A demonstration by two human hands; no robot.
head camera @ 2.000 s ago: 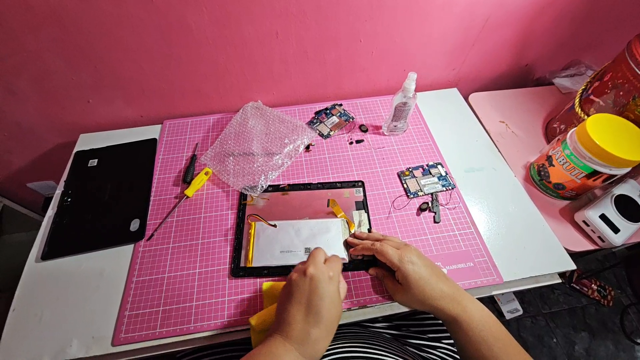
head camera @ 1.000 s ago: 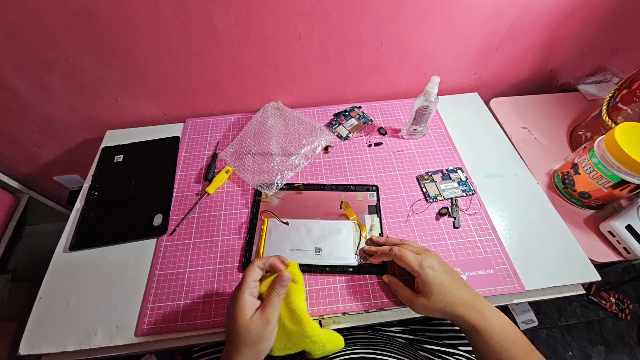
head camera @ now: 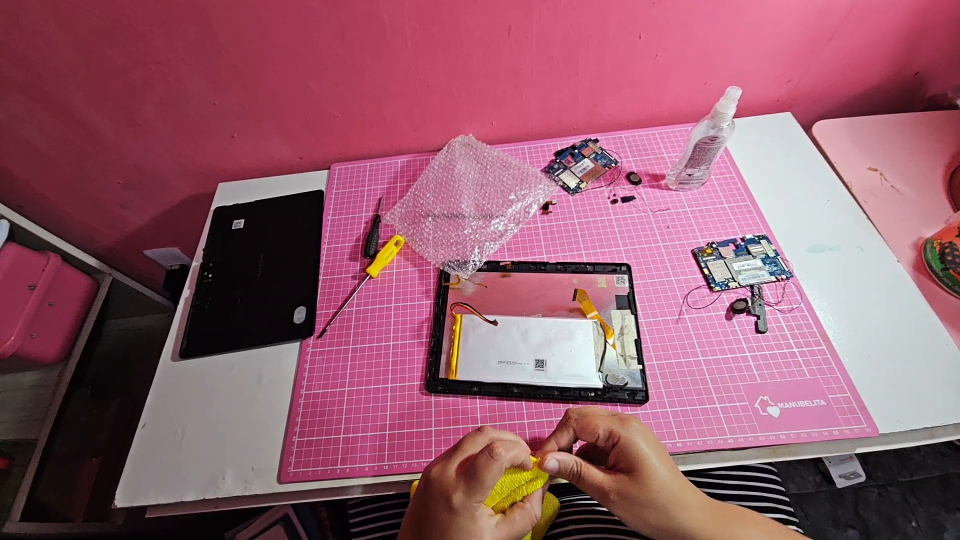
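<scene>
Both my hands are at the table's front edge, below the opened tablet. My left hand (head camera: 480, 487) grips a yellow cloth (head camera: 517, 487). The fingers of my right hand (head camera: 607, 465) pinch the cloth's upper end. Just beyond them, the tablet's black frame (head camera: 536, 394) lies on the pink cutting mat, with a flat silver battery (head camera: 525, 351) inside. An orange ribbon cable (head camera: 592, 311) sits at the battery's upper right, and a small round metallic part (head camera: 615, 379) at its lower right. Bubble wrap (head camera: 472, 202) overlaps the frame's top left corner.
A black back cover (head camera: 255, 274) lies at left, beside a yellow-handled screwdriver (head camera: 385, 256) and a dark screwdriver (head camera: 372, 236). Circuit boards rest at the back (head camera: 581, 166) and right (head camera: 742, 262) of the cutting mat (head camera: 360, 420). A clear spray bottle (head camera: 701, 154) stands at the back right.
My right hand has left the tablet's lower right corner and now holds the cloth with my left. The cloth, hanging from my left hand a second ago, is bunched between both hands.
</scene>
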